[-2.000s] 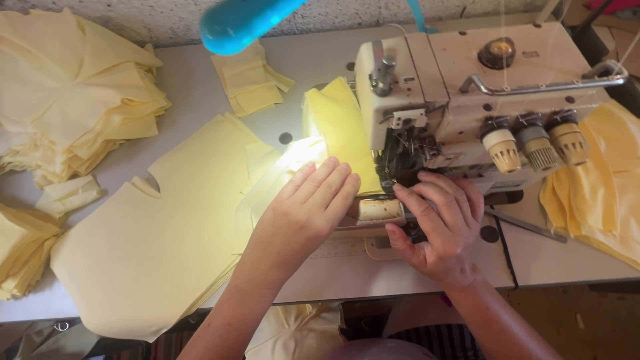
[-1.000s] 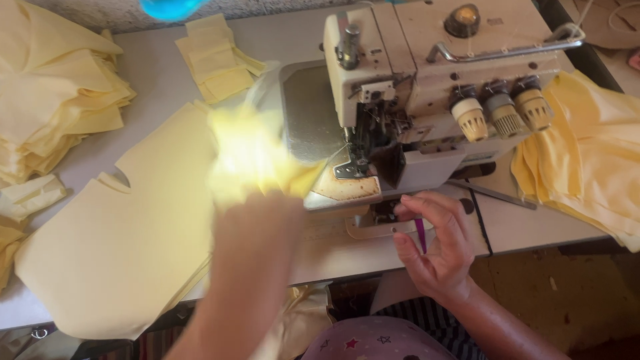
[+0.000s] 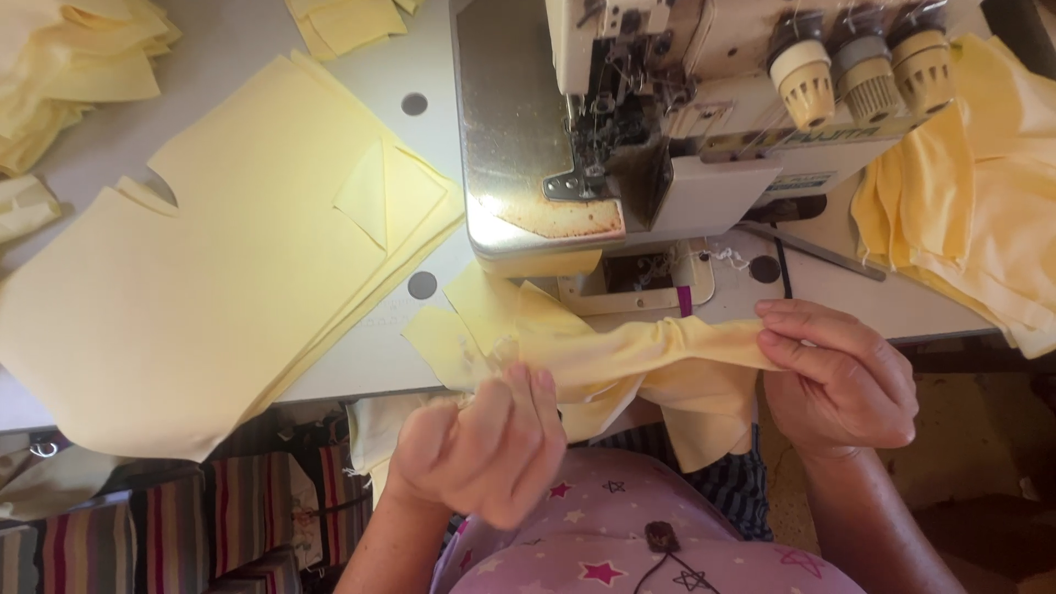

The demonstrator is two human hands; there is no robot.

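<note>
A yellow fabric piece (image 3: 635, 351) is stretched between my two hands, in front of the overlock sewing machine (image 3: 660, 107). My left hand (image 3: 487, 441) grips its left end, with the fingers curled and slightly blurred. My right hand (image 3: 837, 371) pinches the right end between thumb and fingers. Part of the cloth hangs down near my lap, and other flaps lie at the table's front edge. The presser foot (image 3: 573, 186) of the machine is above and behind the cloth, and the cloth is apart from it.
Stacked pale yellow cut panels (image 3: 206, 239) lie at the left, with a heap of yellow fabric (image 3: 74, 74) behind them. Small yellow pieces (image 3: 346, 25) rest at the back. Sewn yellow cloth (image 3: 965, 190) drapes at the right, beside a long metal tool (image 3: 817, 247).
The yellow cloth was at the machine bed two seconds ago and is now in front of it. My right hand has taken hold of its right end. The view has shifted closer.
</note>
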